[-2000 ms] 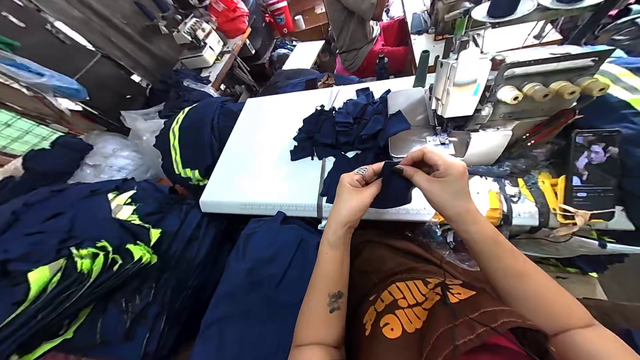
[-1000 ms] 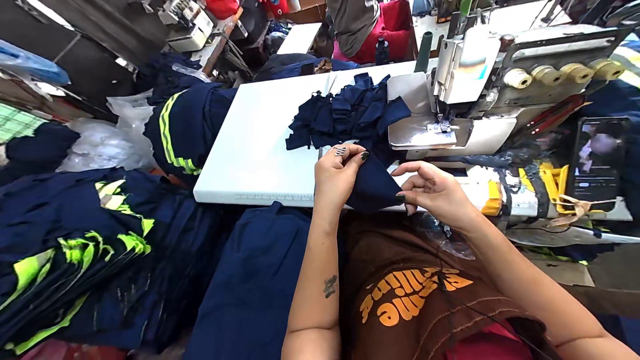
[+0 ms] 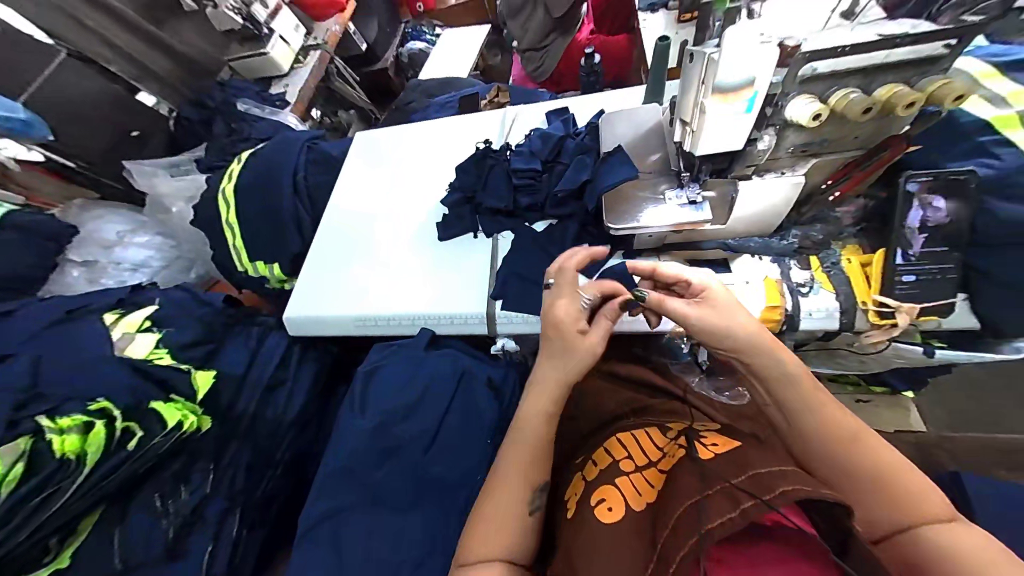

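My left hand (image 3: 578, 308) and my right hand (image 3: 692, 308) meet at the front edge of the white sewing table (image 3: 384, 232). Between their fingertips they pinch a small navy fabric piece (image 3: 618, 276). Just beyond the left hand lies a flat navy panel (image 3: 524, 268). Behind it is a heap of small navy fabric pieces (image 3: 528, 176), reaching the metal plate of an industrial sewing machine (image 3: 692, 192). The machine's presser foot stands over its bed, to the upper right of my hands.
Navy garments with reflective bands (image 3: 256, 208) lie left of the table, beside clear plastic bags (image 3: 120, 248). A large navy garment stack (image 3: 160, 432) fills the lower left. Thread cones (image 3: 852, 104) sit on the machine. At right are a phone (image 3: 928, 240) and a yellow holder (image 3: 864, 280). Another person (image 3: 552, 40) is behind.
The navy piece spread between my hands a second ago is now mostly hidden by my fingers, and my hands have come closer together. A flat navy panel now shows beside the left hand.
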